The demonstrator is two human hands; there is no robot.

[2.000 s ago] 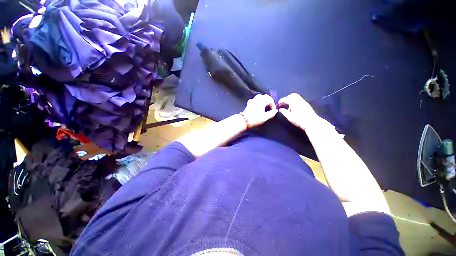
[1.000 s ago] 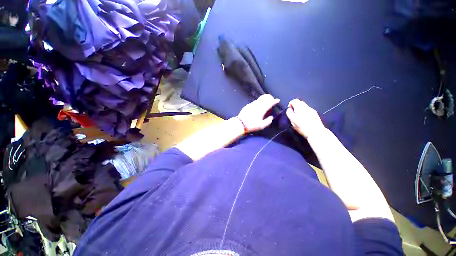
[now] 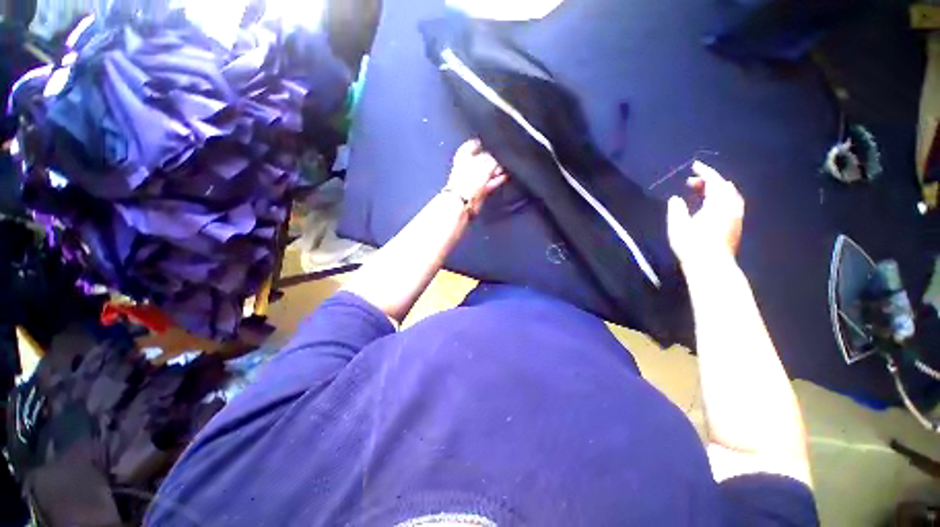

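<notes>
A long black cloth panel point(image 3: 562, 185) lies diagonally on the dark-blue padded table point(image 3: 397, 170), with a narrow white strip point(image 3: 557, 154) running along it. My left hand point(image 3: 476, 173) is at the panel's left edge, fingers bent, fingertips touching or just over the cloth; whether they grip it is hidden. My right hand point(image 3: 708, 216) is above the table just right of the panel, thumb and fingers apart, with no cloth in it. A thin pale thread point(image 3: 675, 172) shows beside its fingertips.
A large ruffled purple-navy heap point(image 3: 155, 154) stands left of the table, with a brown-black heap point(image 3: 93, 412) below it. A steam iron point(image 3: 871, 299) is at the table's right side. A pale ring-shaped item point(image 3: 853, 154) lies above it. Dark cloth point(image 3: 763, 31) lies at the far right.
The bunched dark cloth is now spread out, showing its white strip. My hands have moved apart, the left up and leftward, the right rightward and off the cloth.
</notes>
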